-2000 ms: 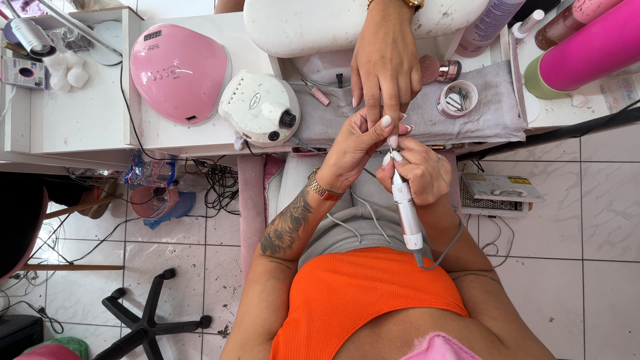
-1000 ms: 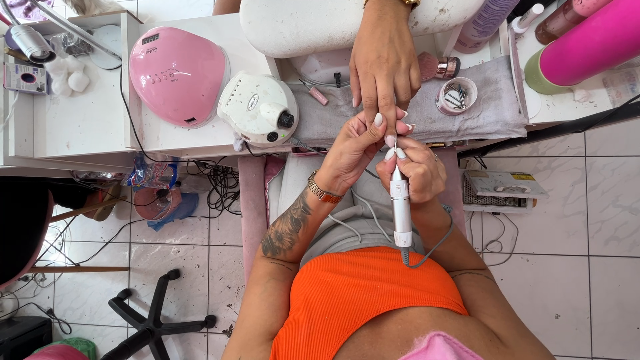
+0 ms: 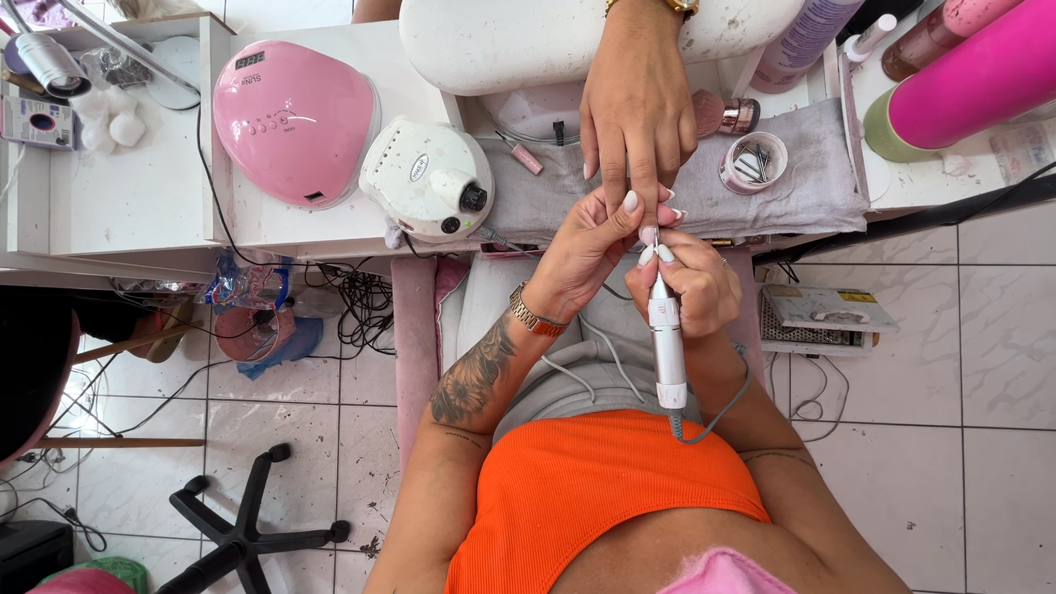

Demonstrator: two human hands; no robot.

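My right hand grips an electric nail drill handpiece, its bit at a fingernail of another person's hand. My left hand, with a watch at the wrist, is closed around that person's finger near the tip. The other person's hand reaches down from the top over a padded armrest. A grey towel lies beneath it on the desk. To the left stands the white drill control unit; a small jar of drill bits is at the right.
A pink nail lamp stands on the left of the desk. A makeup brush and a small pink bottle lie on the towel. Bottles, one bright pink, are at the right. Below left is a black chair base.
The handpiece has swung from a slant to nearly upright in the view. My hands and the other person's hand remain together at about the same place.
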